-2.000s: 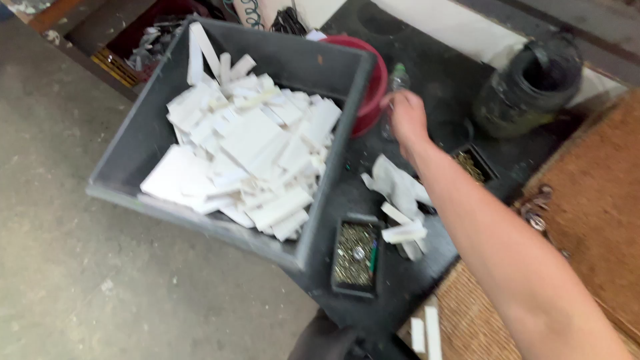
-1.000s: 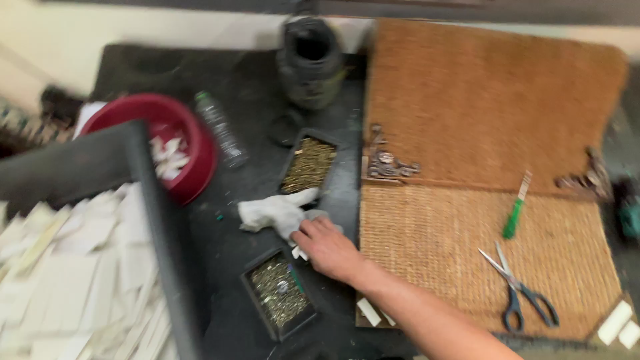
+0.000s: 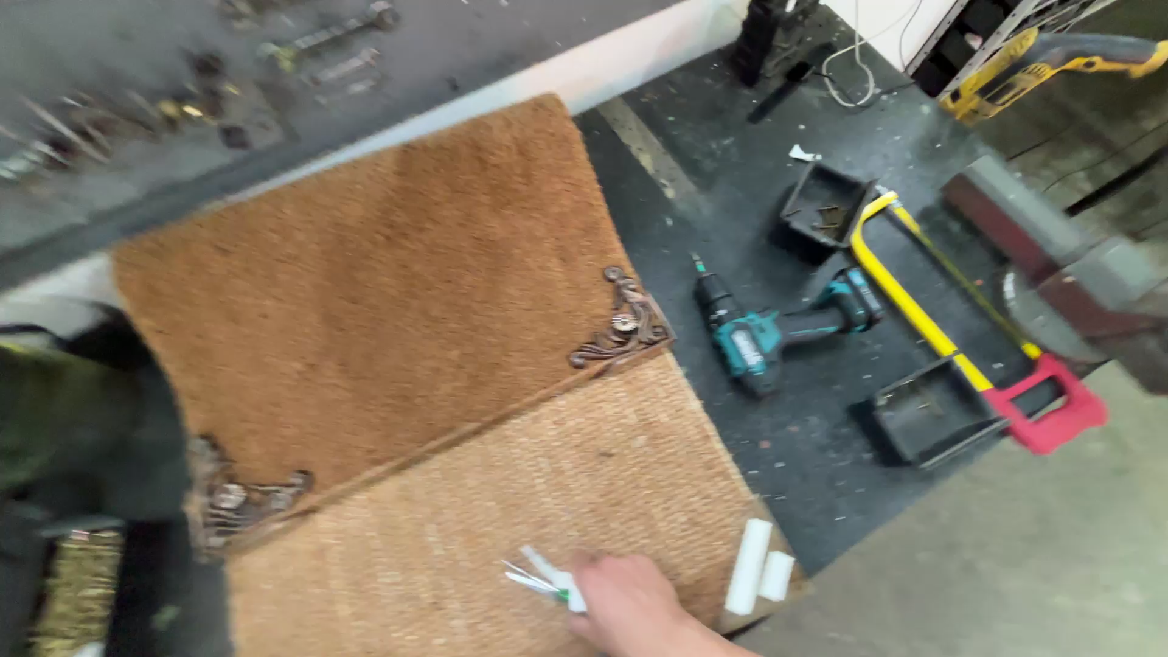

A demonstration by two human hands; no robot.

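My right hand (image 3: 630, 602) is over the lower part of a woven fibre mat (image 3: 474, 511), fingers closed around small white strips (image 3: 555, 577). Thin pointed metal and a bit of green show beside the strips; blur hides which tool this is and whether my fingers grip it. To the right, two white pieces (image 3: 750, 566) lie at the mat's corner. Above the hand is the mat's darker brown coir section (image 3: 392, 283), with ornate metal corner pieces (image 3: 624, 323) at its lower corners. My left hand is out of view.
On the dark bench lie a teal cordless drill (image 3: 753, 342), a yellow hacksaw with red handle (image 3: 922, 310) and black trays (image 3: 935, 415). A tray of screws (image 3: 78, 593) is at lower left. Metal tools lie on the grey surface (image 3: 474, 55) behind.
The view has swung right, from the tub of white pieces to the mat and drill. My right hand has moved from the white cloth-like bundle beside the screw trays to over the mat.
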